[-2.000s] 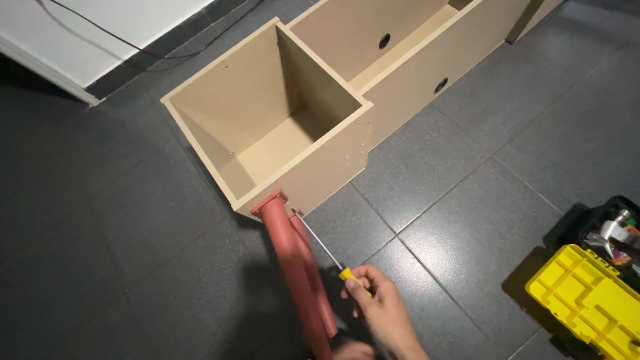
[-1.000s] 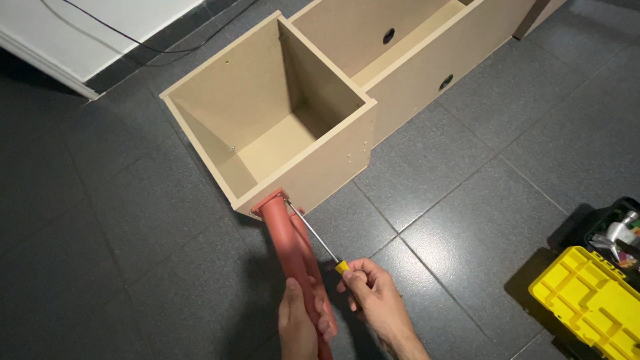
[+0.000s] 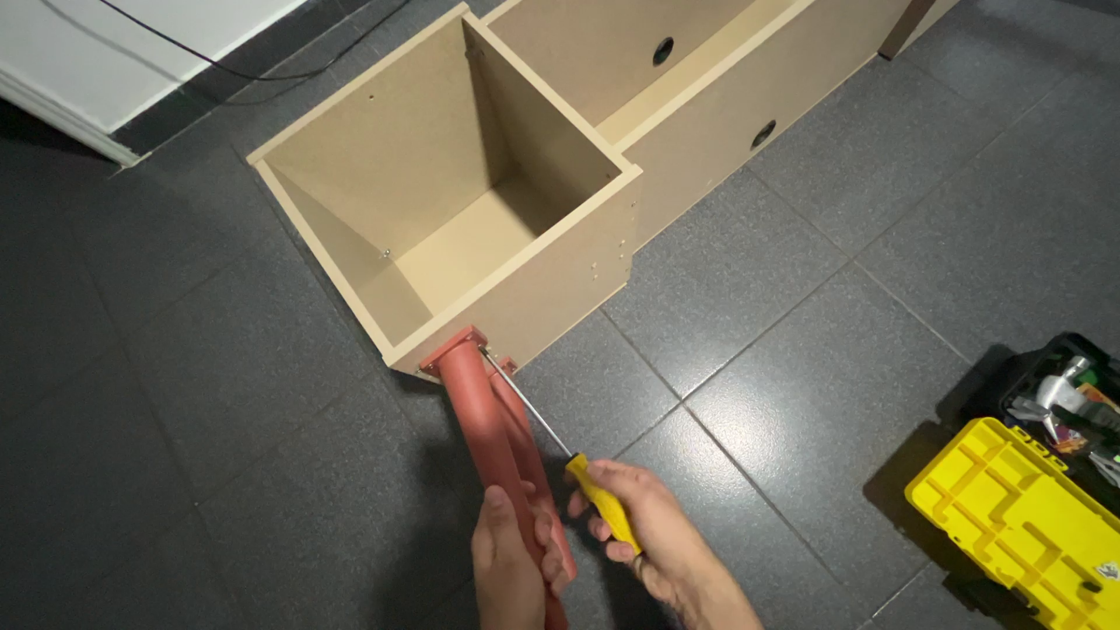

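My left hand (image 3: 514,556) is wrapped around a red furniture leg (image 3: 477,416), whose flat mounting plate lies against the lower front corner of an open particleboard cabinet box (image 3: 525,262). In my right hand (image 3: 643,516) is a screwdriver (image 3: 604,503) with a yellow handle. Its long shaft slants up to the left, and the tip meets the edge of the leg's plate, at what looks like a screw. Beside the held leg runs a second red bar with its own small plate; how the two join is hidden by my left hand.
A longer particleboard compartment (image 3: 700,131) with round black-rimmed holes extends to the upper right. At the lower right lies an open toolbox with a yellow lid (image 3: 1024,525) and a hammer (image 3: 1063,385) inside. A black cable (image 3: 262,79) runs by the wall on the grey tiled floor.
Two seconds ago my left hand was low at the frame's bottom edge; it has since come up onto the red leg. My right hand keeps the screwdriver at the plate.
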